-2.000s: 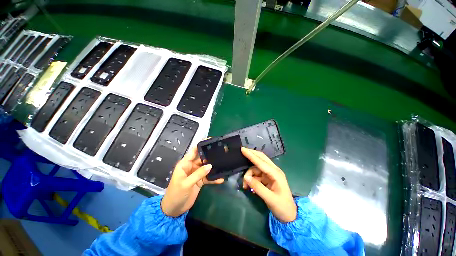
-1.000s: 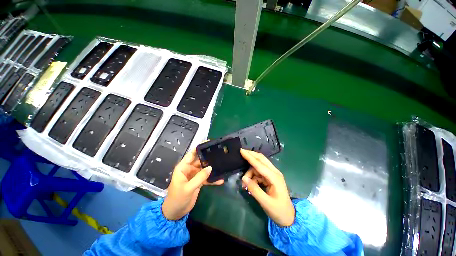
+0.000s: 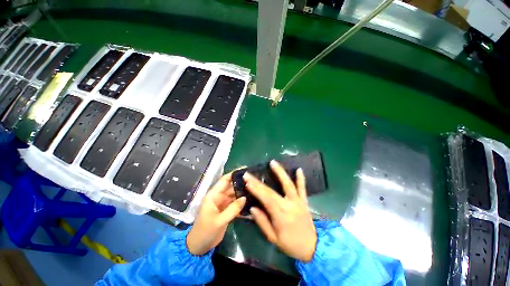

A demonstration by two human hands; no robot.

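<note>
A black phone frame (image 3: 313,171) is held level over the green bench, its right end sticking out past my fingers. My left hand (image 3: 215,215) grips its left end, thumb on the near edge. My right hand (image 3: 285,215) lies flat over the frame's upper face with fingers spread, touching it. The dark adhesive sheet seen on the frame earlier is mostly hidden under my right hand, so I cannot tell its exact placement.
A white blister tray (image 3: 146,85) at left holds black frames and has one vacant far-row pocket. A shiny clear film (image 3: 391,206) lies right, beyond it a filled tray (image 3: 459,212). A grey post (image 3: 271,50) stands behind the bench. A blue stool (image 3: 42,206) is at lower left.
My right hand has moved from the frame's near edge to lie across its face. The frame has turned flatter and shifted slightly right and nearer. My left hand still holds its left end.
</note>
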